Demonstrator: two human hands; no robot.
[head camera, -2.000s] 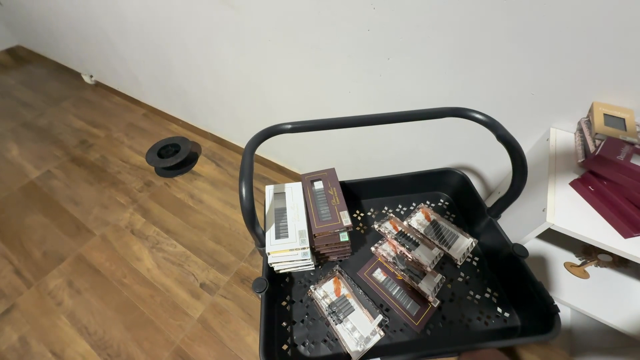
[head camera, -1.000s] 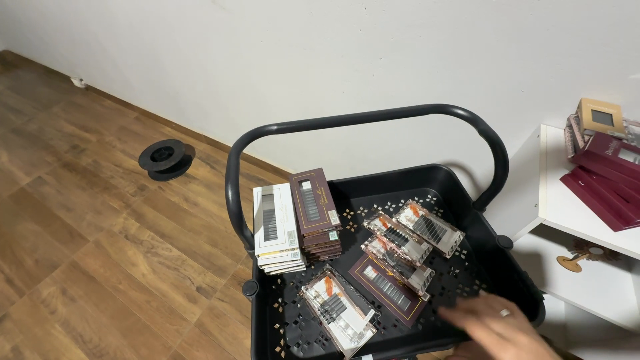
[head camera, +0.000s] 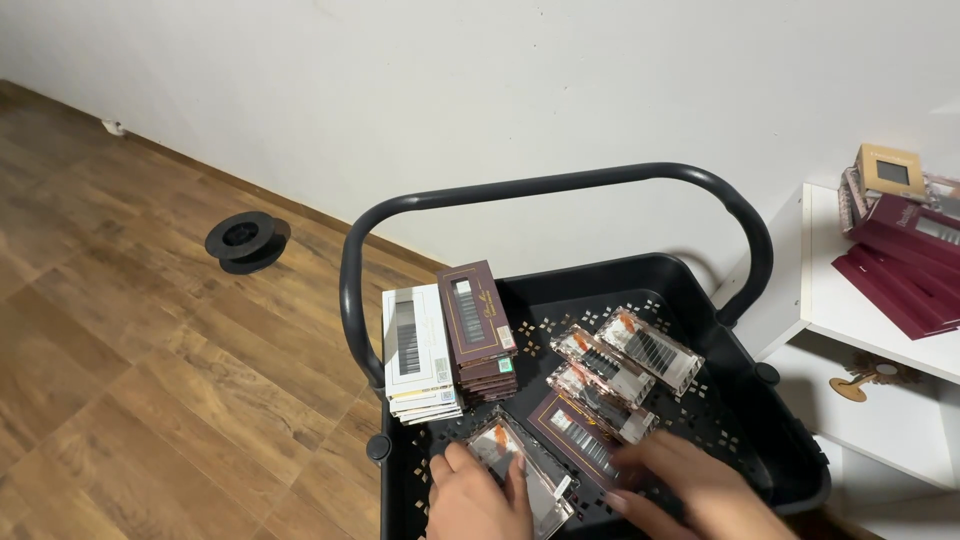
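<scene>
In the black plastic basket (head camera: 622, 274), my left hand (head camera: 480, 491) rests with its fingers and thumb on a clear-windowed lash case (head camera: 517, 457) near the front. My right hand (head camera: 675, 480) is at the lower right end of a dark brown lash box (head camera: 577, 435); whether it grips the box is blurred. Beyond that hand, several clear patterned lash cases (head camera: 649, 349) overlap one another. At the basket's back left, a stack of white lash boxes (head camera: 416, 337) stands beside a stack of brown ones (head camera: 476, 311).
The basket's thick handle (head camera: 540, 184) arches up before the white wall. A black spool (head camera: 240, 240) lies on the wood-look floor at left. A white shelf unit (head camera: 821, 247) at right holds burgundy boxes (head camera: 892, 289), a tan box (head camera: 890, 172) and a gold-coloured object (head camera: 851, 388).
My left hand has come into view and onto the front lash case. The right hand, absent two seconds ago, has come in from the lower right and now is at the brown box.
</scene>
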